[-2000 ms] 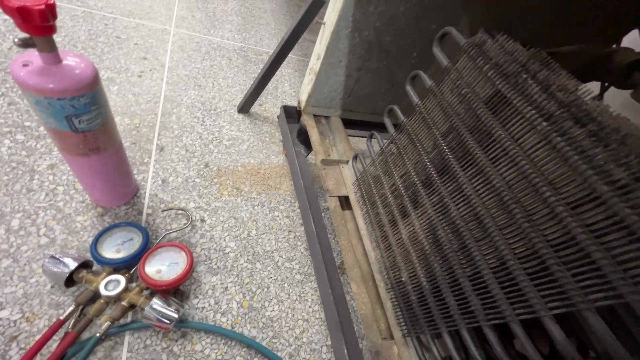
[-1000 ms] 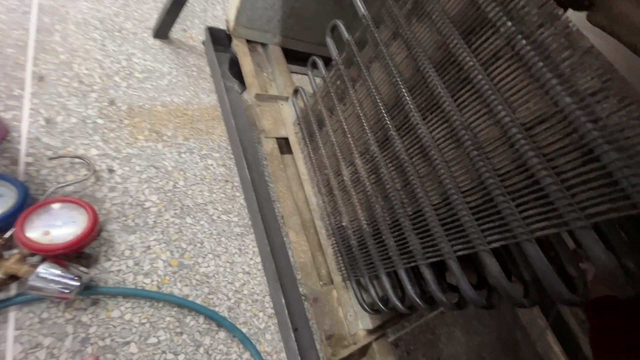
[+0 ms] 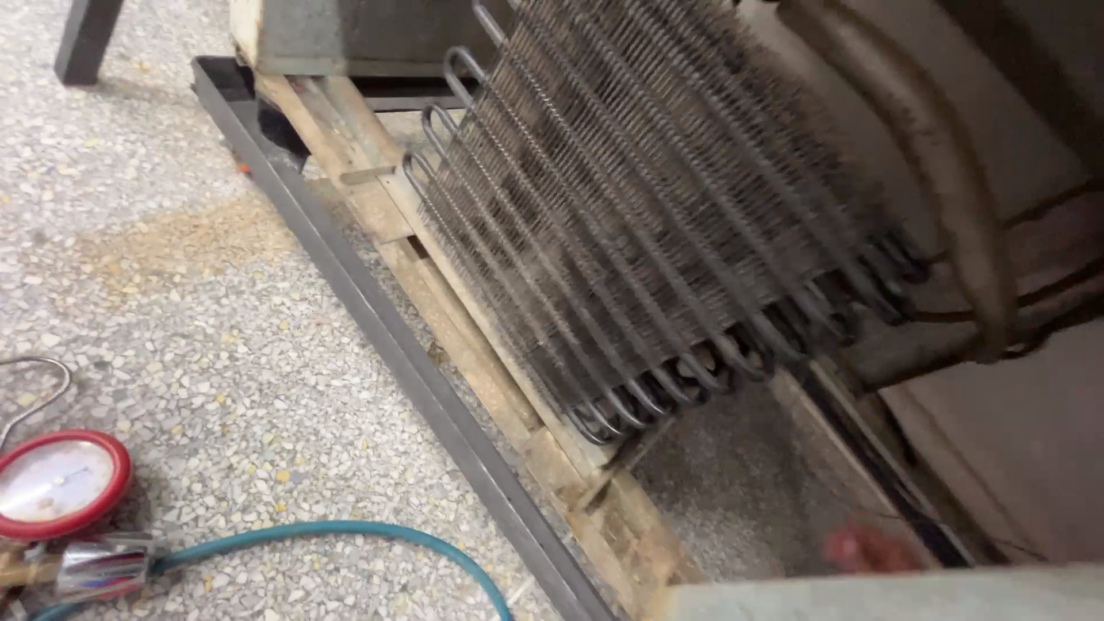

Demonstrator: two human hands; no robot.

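Neither my left hand nor my right hand can be made out. A dusty wire-and-tube condenser coil (image 3: 595,198) stands tilted on a worn metal base rail (image 3: 483,345), with its bent tube ends along both sides. A thick insulated pipe (image 3: 940,147) curves down at the coil's right. On the speckled floor at the lower left lies a manifold gauge with a red rim (image 3: 60,485), beside a chrome knob (image 3: 105,566) and a teal hose (image 3: 371,526). A blurred red thing (image 3: 871,547) shows low at the right; what it is cannot be told.
A dark metal frame bar (image 3: 388,345) runs diagonally between the floor and the base rail. Behind the coil stands a grey-green metal panel (image 3: 345,39), and a dark metal leg (image 3: 86,39) is at the upper left. A pale edge (image 3: 888,595) crosses the bottom right.
The view has shifted to the right and closer to the coil. The pink gas cylinder and the blue-rimmed gauge, visible two seconds ago, are out of view.
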